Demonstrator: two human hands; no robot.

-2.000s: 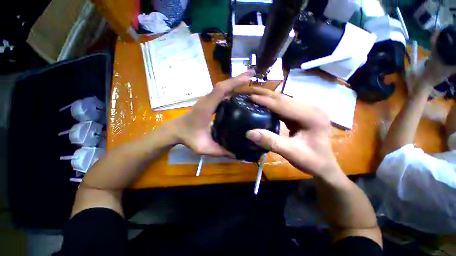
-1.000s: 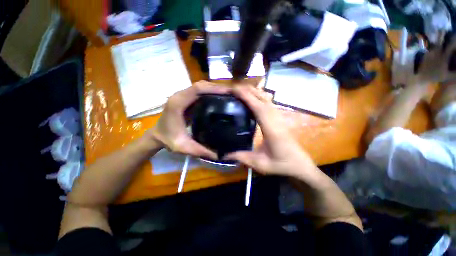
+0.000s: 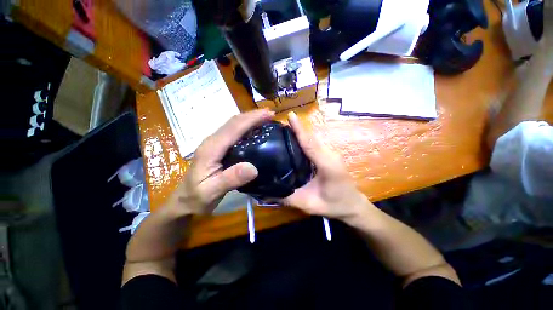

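A glossy black ball housing (image 3: 270, 158) is held between both my hands over the front of the orange bench. Small speaker holes show on its upper left, and a seam runs down its right side. My left hand (image 3: 215, 163) grips its left side, thumb across the front. My right hand (image 3: 324, 181) holds its right side. Two thin white antennas (image 3: 251, 221) point down below the ball, one on each side. The white body under the ball is mostly hidden.
The black screwdriver (image 3: 251, 54) hangs behind the ball, by the screw feeder (image 3: 291, 33). Paper sheets (image 3: 197, 106) lie left, a white pad (image 3: 383, 89) right. Black housings (image 3: 455, 36) lie at the upper right. A black bin (image 3: 91, 194) holds white bodies at the left. A person's white sleeve (image 3: 521, 154) is at the right.
The ball has turned in my hands, so its speaker holes and side seam now show. My left thumb has moved up over its front. The camera view has shifted and tilted.
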